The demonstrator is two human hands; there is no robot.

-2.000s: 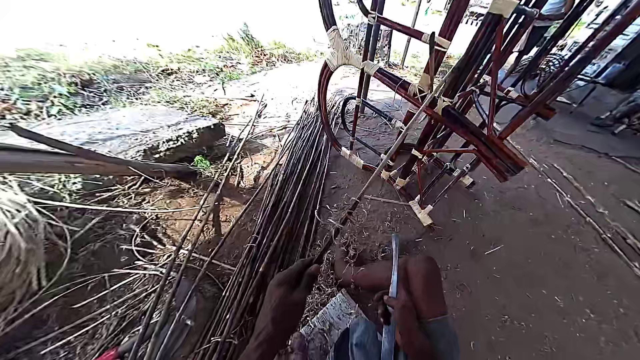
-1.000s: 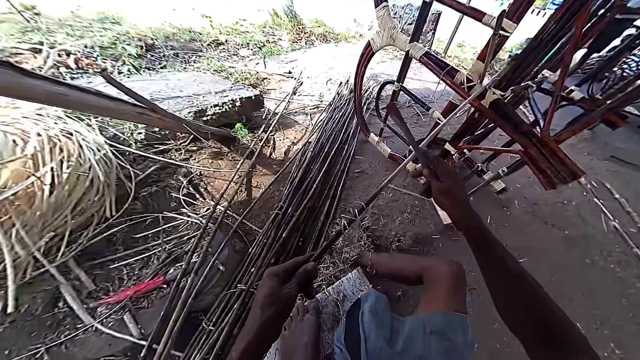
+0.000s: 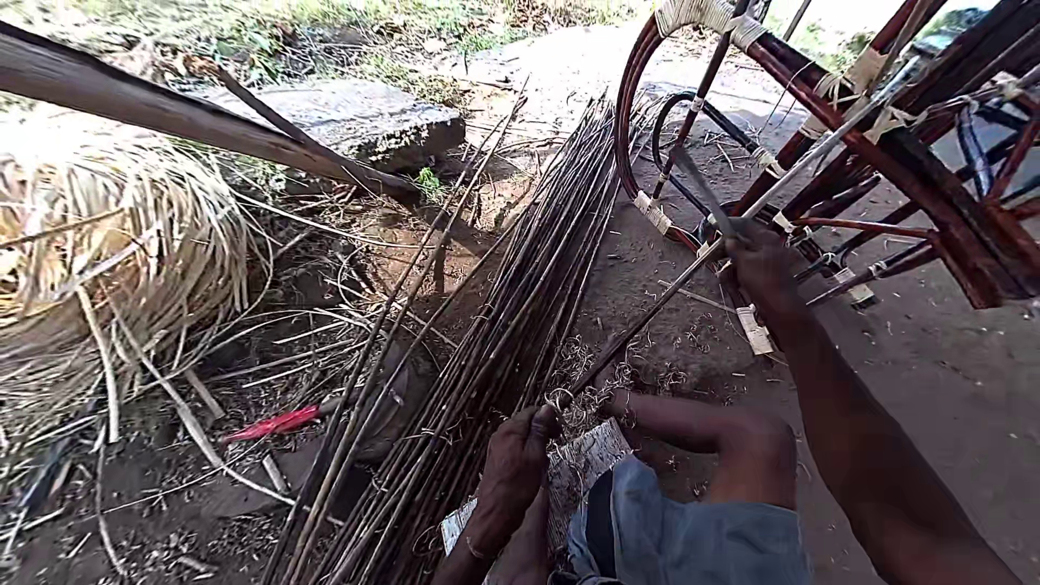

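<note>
My left hand (image 3: 520, 443) grips the near, dark end of a long thin cane (image 3: 642, 327) low in the view. The cane slants up to the right, its far part paler, past a dark cane furniture frame (image 3: 886, 154) with pale wrapped joints. My right hand (image 3: 760, 264) is closed on a knife (image 3: 700, 188) whose blade points up and left, close against the cane. Whether its edge touches the cane cannot be told. Curled shavings (image 3: 597, 390) lie around the near end of the cane and above my bare leg.
A long bundle of thin canes (image 3: 504, 325) lies left of my legs. Further left are a coil of pale strips (image 3: 122, 252), a red item (image 3: 276, 424), a leaning wooden pole (image 3: 187, 118) and a stone slab (image 3: 366, 122). The furniture frame stands at the upper right.
My right hand, near my lap with the knife two seconds ago, has moved up and away to the far part of the cane. My left hand still holds the near end. The view has shifted left.
</note>
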